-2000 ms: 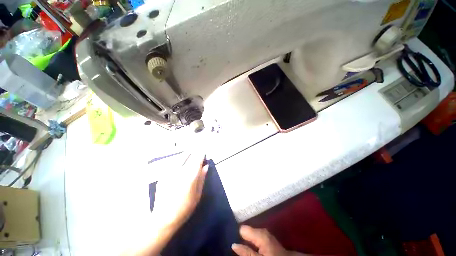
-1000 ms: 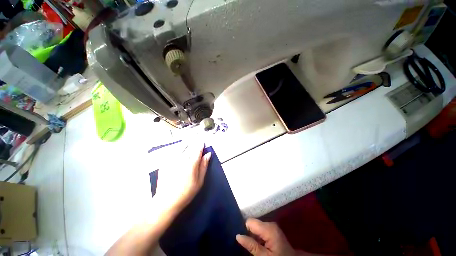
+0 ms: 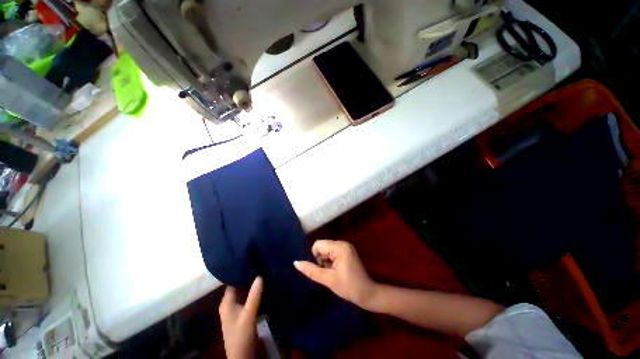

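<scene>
A long dark navy cut piece (image 3: 242, 203) lies on the white sewing table, its far end just in front of the presser foot and needle area (image 3: 242, 116), its near part hanging over the table edge towards the lap. My left hand (image 3: 241, 315) holds its left side at the table's front edge, thumb on top. My right hand (image 3: 338, 270) pinches its right side between thumb and fingers. A thin dark strip (image 3: 214, 145) lies between the piece and the presser foot. The sewing machine head (image 3: 175, 49) stands behind.
A smartphone (image 3: 353, 83), small hand tools (image 3: 431, 68) and black-handled scissors (image 3: 526, 38) lie along the machine bed. An orange-red basket (image 3: 595, 301) with navy pieces stands at right. Red cloth (image 3: 393, 245) covers the lap. A lime-green holder (image 3: 128, 85) is left of the needle.
My left hand has moved back from near the needle to the table's front edge. My right hand has moved up the picture. The piece's far end now lies uncovered. The view has shifted, showing more basket.
</scene>
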